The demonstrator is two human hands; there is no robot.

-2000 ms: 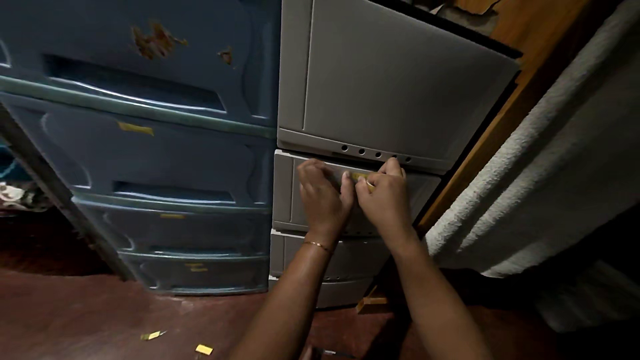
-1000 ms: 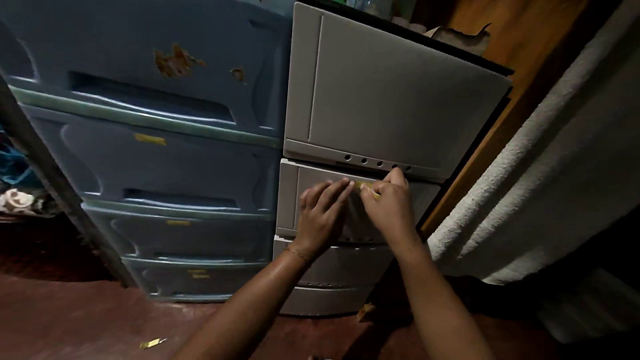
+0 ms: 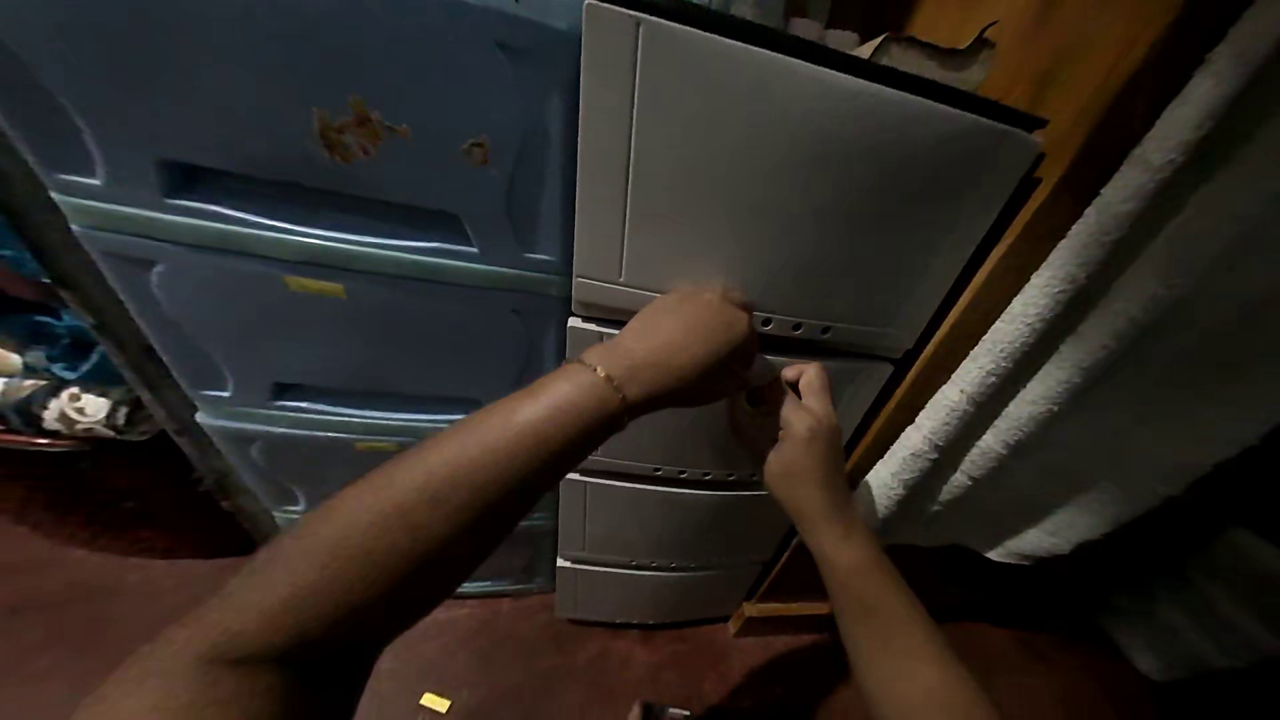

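My left hand, with a thin bracelet at its wrist, reaches across the seam below the top drawer of the grey plastic drawer unit. Its fingers are blurred and partly hidden, so what they hold does not show. My right hand is just to the right, in front of the second drawer, thumb and forefinger pinched; a small dark bit shows at the fingertips, too unclear to name. Beside the unit, the blue plastic drawers bear a yellow tape piece and another yellow piece lower down.
A yellow scrap lies on the red floor. A wooden cabinet side and a pale hanging cloth stand close on the right. Torn cardboard rests on top. Cluttered items are at the far left.
My left hand has moved up and across toward the right, over the lower edge of the top drawer. The two hands' fingertips were close together at the second drawer's top edge before.
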